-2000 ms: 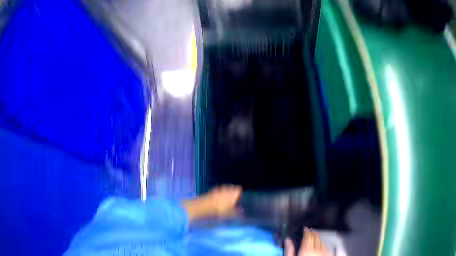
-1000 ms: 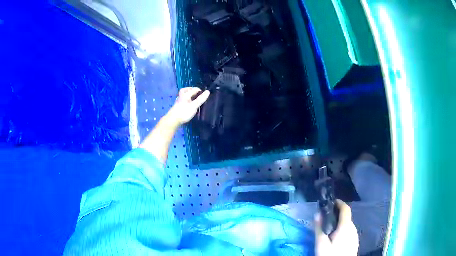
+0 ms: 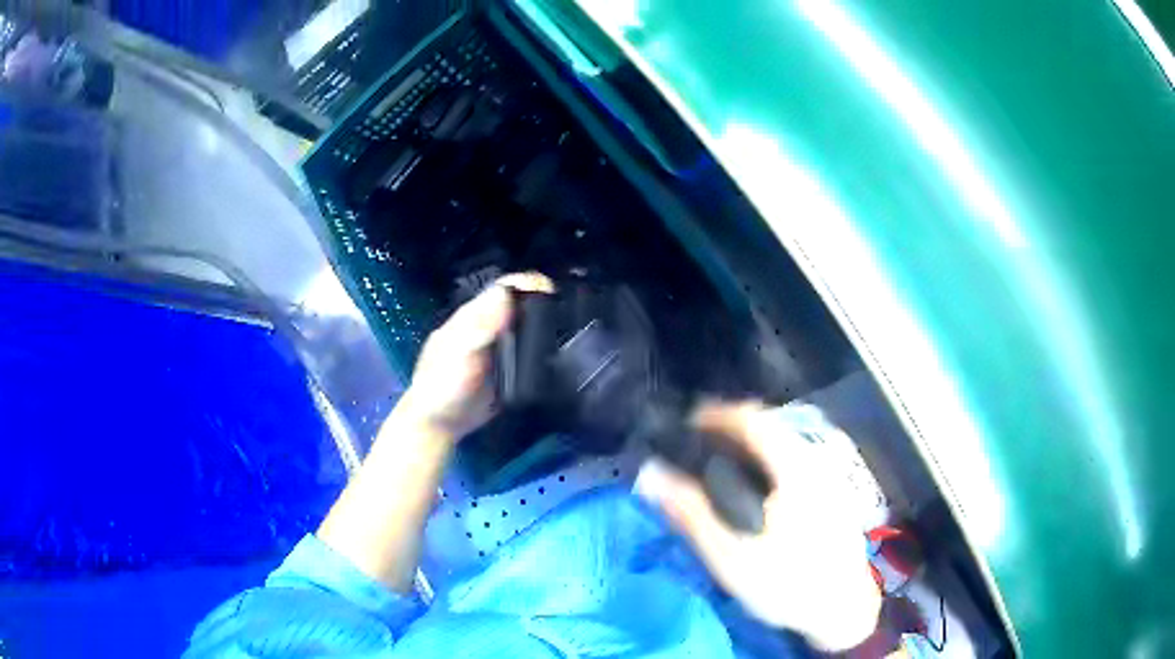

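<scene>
My left hand grips the left side of a black plastic housing, which is blurred, over the near part of the crate. A pale streak shows on its top. My right hand holds a dark hand tool, also blurred, its far end close to the housing's right side. Whether they touch cannot be told. The black perforated crate holds dark parts whose shapes are hard to make out.
The glossy green bench with its pale curved edge runs along the right. A perforated metal surface lies below the crate. Blue sheeting is at the left. A red item shows beside my right wrist.
My left hand has taken hold of a housing from the crate area. My right hand has moved up and left with the tool, beside the housing. The view has turned.
</scene>
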